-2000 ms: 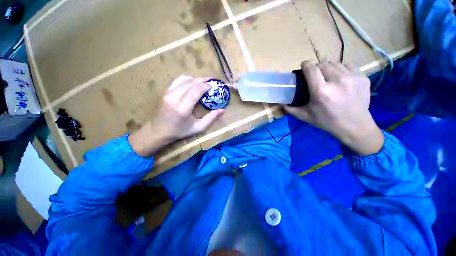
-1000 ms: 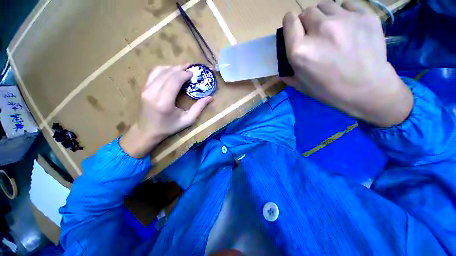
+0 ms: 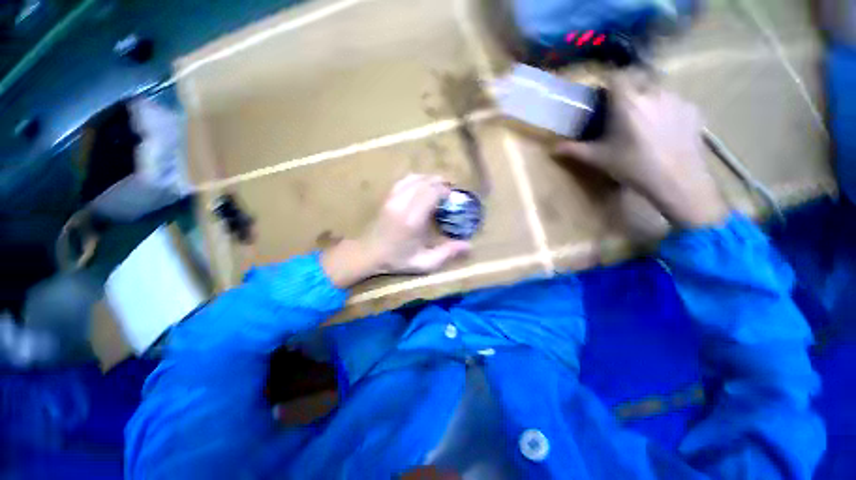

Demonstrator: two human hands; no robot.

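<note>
The frame is blurred. My left hand (image 3: pixel 411 230) grips a round unit (image 3: pixel 459 215) by its edge at the middle of the cardboard mat, its silvery detailed face up. My right hand (image 3: pixel 652 141) is closed around the black band of the clear-white glue syringe (image 3: pixel 544 99), up and right of the unit and apart from it. The syringe lies nearly level with its front end to the left; its needle cannot be made out. Dark tweezers (image 3: pixel 474 159) lie on the mat just above the unit, smeared by blur.
The dark controller with red digits (image 3: pixel 587 39) stands at the top behind the syringe. Small black parts (image 3: pixel 233 217) lie at the mat's left. A white sheet (image 3: pixel 155 289) and the parts box (image 3: pixel 155 145) are further left. A pale tube (image 3: pixel 741 169) runs at right. Dark domes (image 3: pixel 134 48) sit upper left.
The view has shifted, bringing in the controller. My right hand has drawn the syringe away from the unit, up and to the right. My left hand still holds the unit.
</note>
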